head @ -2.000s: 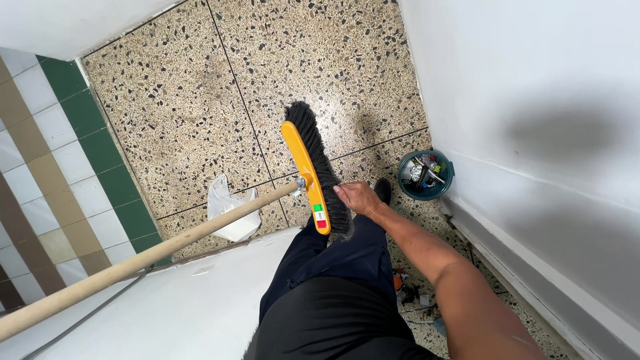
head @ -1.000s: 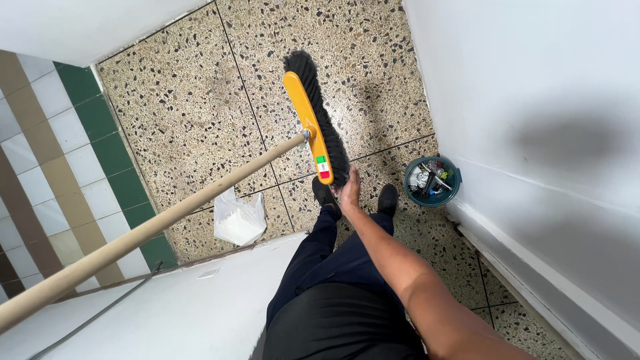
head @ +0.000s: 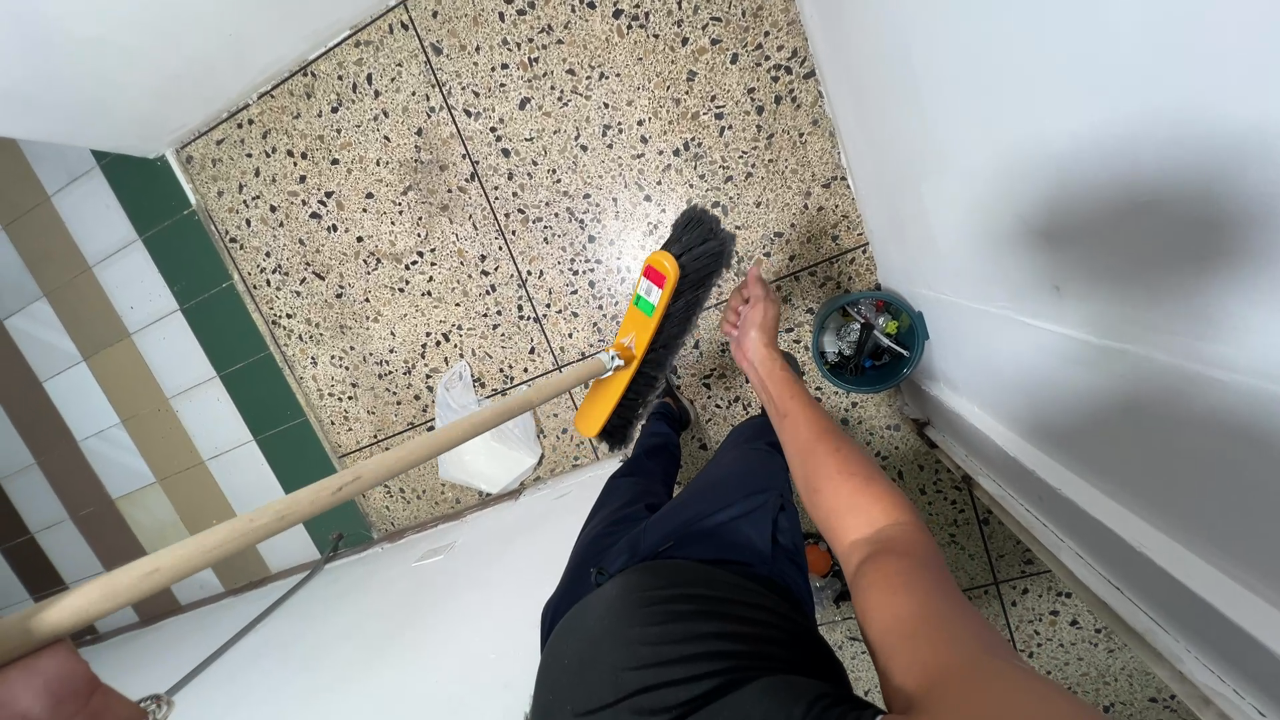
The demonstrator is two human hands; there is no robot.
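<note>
A push broom has a yellow head [head: 622,365], dark bristles [head: 668,325] and a long wooden handle [head: 330,487] that runs to the lower left. At that corner my left hand [head: 60,685], cut off by the frame's edge, is closed around the handle. The head is raised, with its bristles facing right. Just right of the bristles is my right hand [head: 750,318], apart from them, its fingers curled; whether something small is between them cannot be made out. Behind the handle, a white plastic bag [head: 490,445] lies on the speckled floor.
A teal bucket [head: 870,383] with mixed small items stands by the right wall [head: 1080,250]. A low white wall [head: 400,610] with a thin dark rod [head: 250,615] is at the lower left. Orange and clear objects [head: 819,558] lie beside my legs. Green, tan and white tiles [head: 235,390] are at left.
The broom head has turned over end for end: its sticker was at the lower end and is now at the upper end. My right hand has come off the bristles.
</note>
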